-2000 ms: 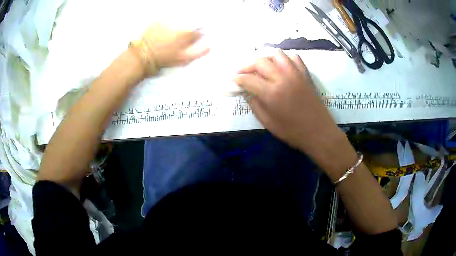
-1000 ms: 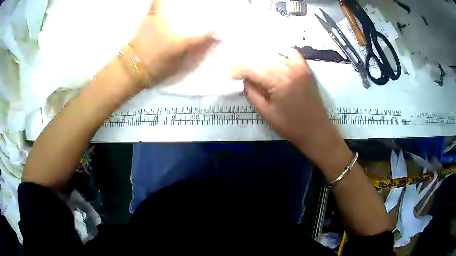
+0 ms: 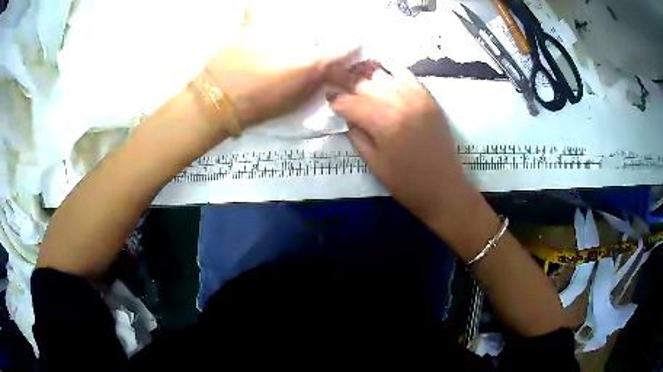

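A white cloth piece (image 3: 309,122) lies on the white table under and between my hands, its curved lower edge just above the printed ruler. My left hand (image 3: 280,83) reaches in from the left, its fingers stretched over the cloth and meeting my right hand. My right hand (image 3: 389,109) is bent with its fingertips at the cloth's right end, gripping it. Glare washes out the cloth's upper part and my left fingertips, so the left hand's hold is unclear.
Black-handled shears (image 3: 556,73), grey snips (image 3: 498,54) and an orange-brown handle (image 3: 512,25) lie at upper right. A dark strip (image 3: 458,68) is beyond my right hand. The printed ruler (image 3: 523,158) runs along the front edge. White cloth (image 3: 25,145) is bunched at left; white strips (image 3: 603,298) hang at lower right.
My left hand has moved right and now meets my right hand at the cloth. The gap between the hands has closed. The right hand has shifted slightly left.
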